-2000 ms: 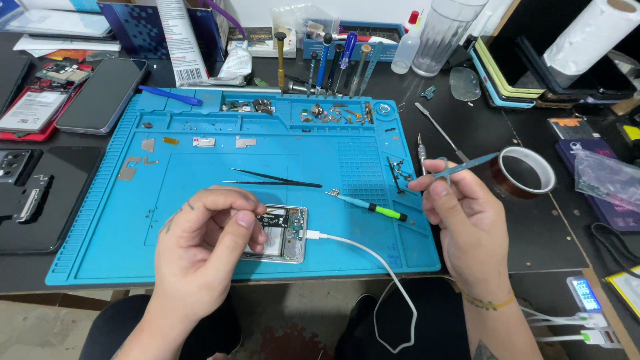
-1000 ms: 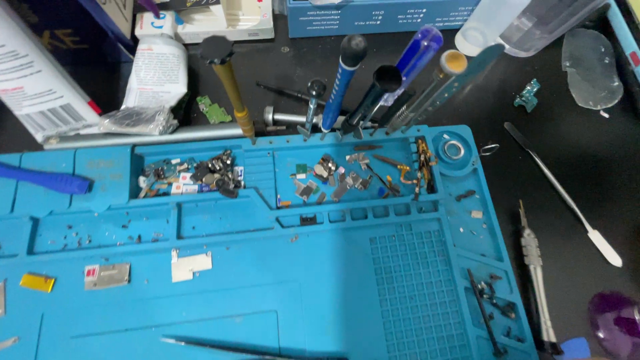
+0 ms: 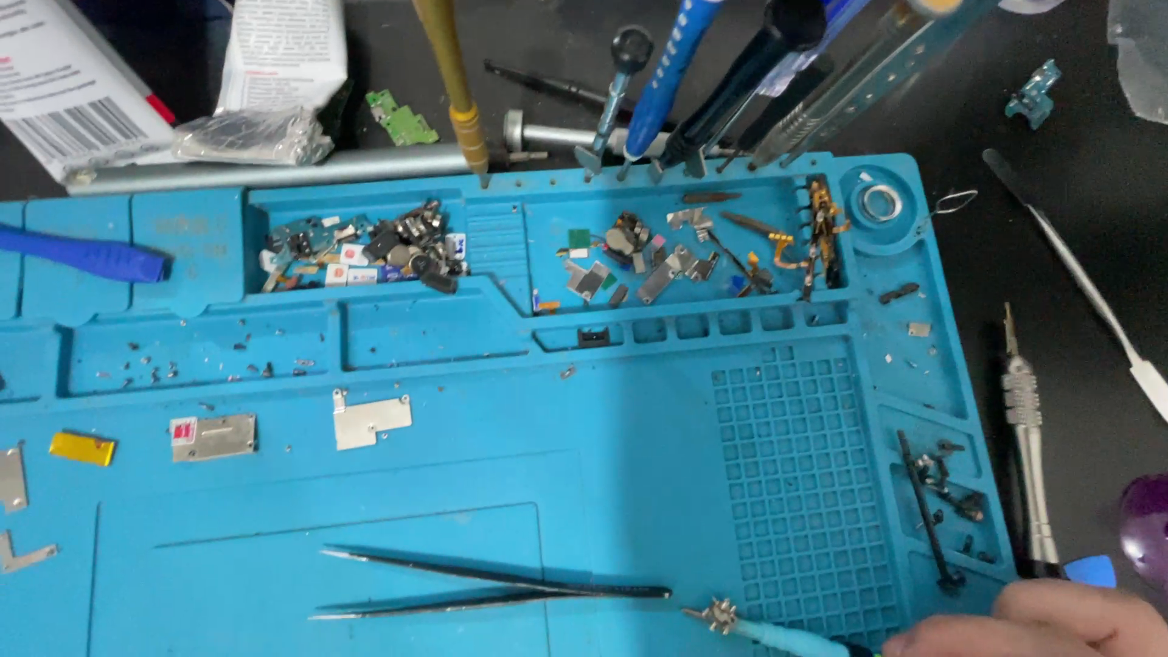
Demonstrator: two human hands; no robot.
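Only part of my right hand [image 3: 1049, 625] shows, at the bottom right edge. Its fingertips meet the dark end of a light-blue-handled tool [image 3: 785, 637] with a small star-shaped metal piece [image 3: 723, 616] near its tip; whether they grip it is hidden. To the left, black tweezers [image 3: 547, 589] lie on the blue silicone repair mat [image 3: 630, 474], legs apart, touched by no hand. Metal shield plates [image 3: 214, 437] [image 3: 370, 420] and a yellow piece [image 3: 82, 448] rest further left. My left hand is out of view.
Small phone parts [image 3: 675, 260] fill the mat's upper trays. Upright screwdrivers [image 3: 671, 78] stand along its back edge. A blue pry tool [image 3: 82, 255] lies at left. Right of the mat are a metal-handled screwdriver [image 3: 1027, 429] and a metal spatula [image 3: 1086, 274].
The view has moved far in toward the mat's back trays. Two seconds ago both hands showed, the left at an opened phone; now only part of the right hand shows, beside the light-blue-handled tool.
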